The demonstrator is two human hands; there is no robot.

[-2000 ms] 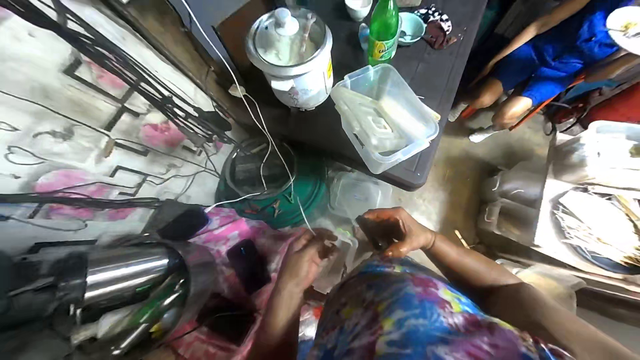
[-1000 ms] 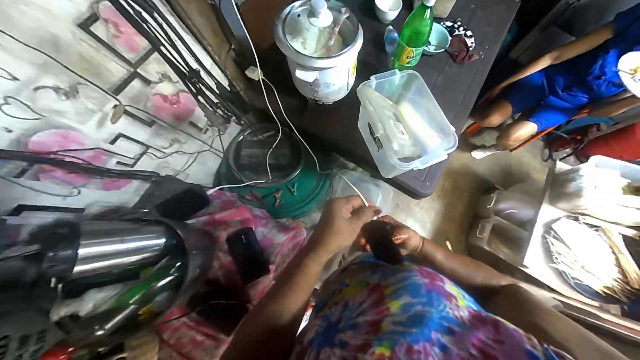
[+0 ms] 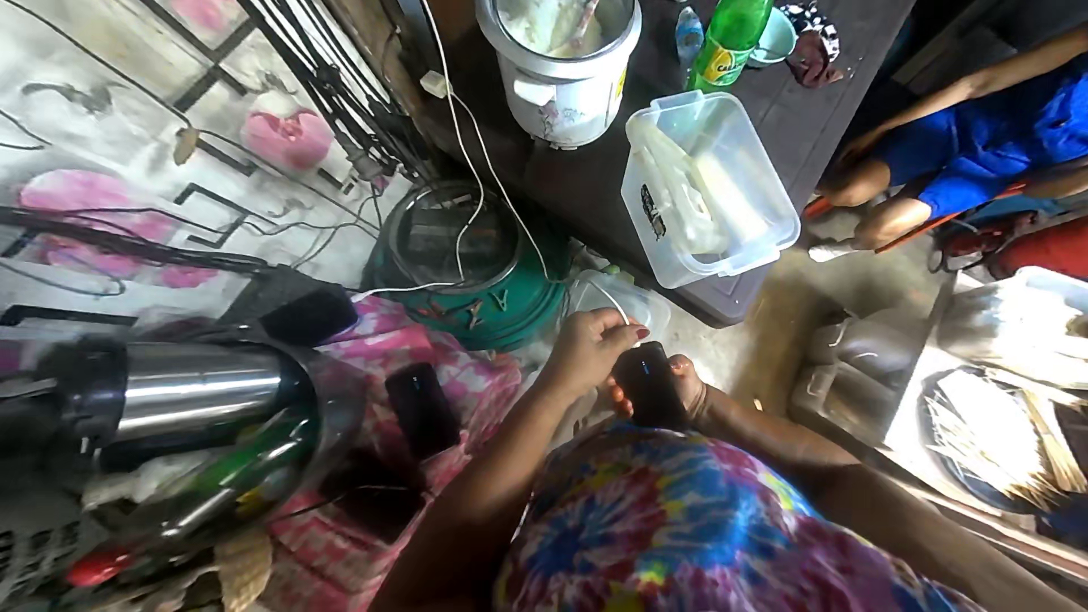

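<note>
My right hand holds a black smartphone from behind, near my tie-dye shirt; a small blue light or mark shows on the phone's dark face. At the phone's upper edge, my left hand pinches the end of a white charging cable between thumb and fingers. Whether the plug sits inside the port cannot be told. Another black phone-like device lies on the pink patterned cloth to the left.
On the dark table stand a rice cooker, a clear plastic bin and a green bottle. A green lidded tub is below. A person in blue sits at right, near a tray of thin sticks.
My hands, apart two seconds ago, have come together at the phone. The phone's broad dark face now shows upright, with the cable end at its upper edge.
</note>
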